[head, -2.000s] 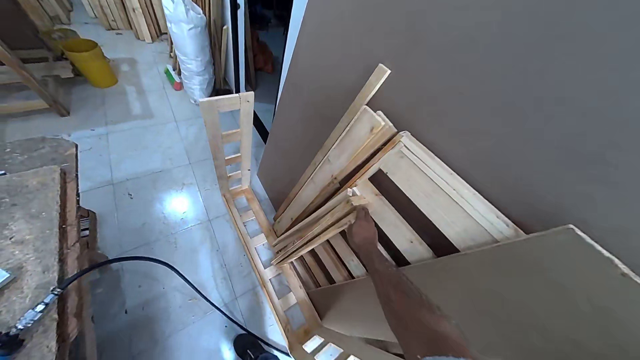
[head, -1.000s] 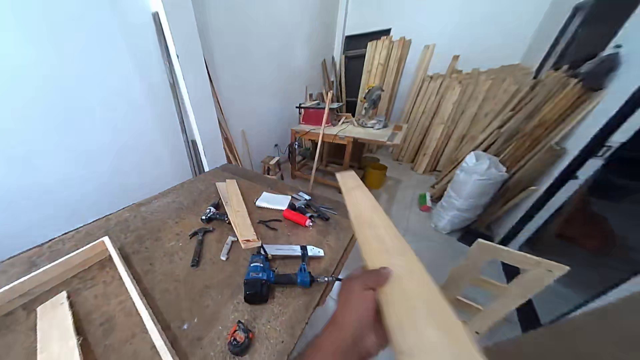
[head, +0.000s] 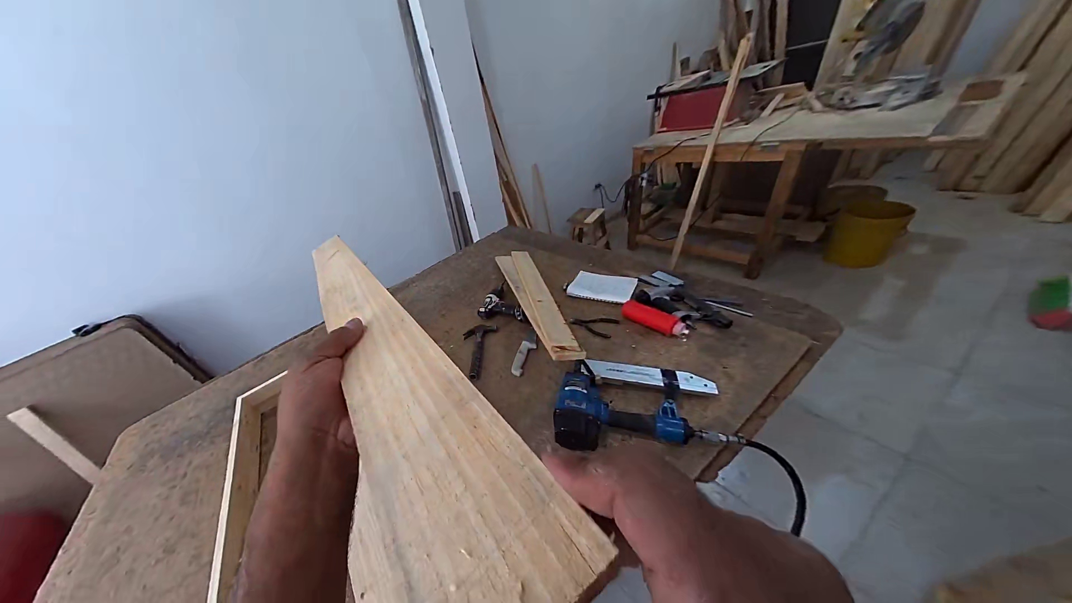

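Note:
A pale wooden board (head: 435, 435) lies across both my hands above the workbench (head: 176, 427). My left hand (head: 322, 394) grips its left edge, thumb on the upper face. At the near right edge, my right hand (head: 662, 511) holds the board, its fingers hidden beneath. Just beyond the right hand lies a blue pneumatic nailer (head: 582, 410) with a black hose attached. Part of a wooden frame (head: 230, 486) shows behind my left forearm. Farther back are two short boards (head: 540, 306), a claw hammer (head: 477, 347), pliers (head: 596, 325) and a red bottle (head: 653, 318).
A black air hose (head: 791, 473) hangs off the bench's right side. Behind stands a wooden table (head: 888, 126) with a saw, a yellow bucket (head: 871, 234) beside it. A notebook (head: 601, 286) and a metal level or rule (head: 653, 375) lie on the bench.
The view has swung from the leaning panels to the workbench. One second ago only one hand showed on the board; now both hold it. The board has come over the bench.

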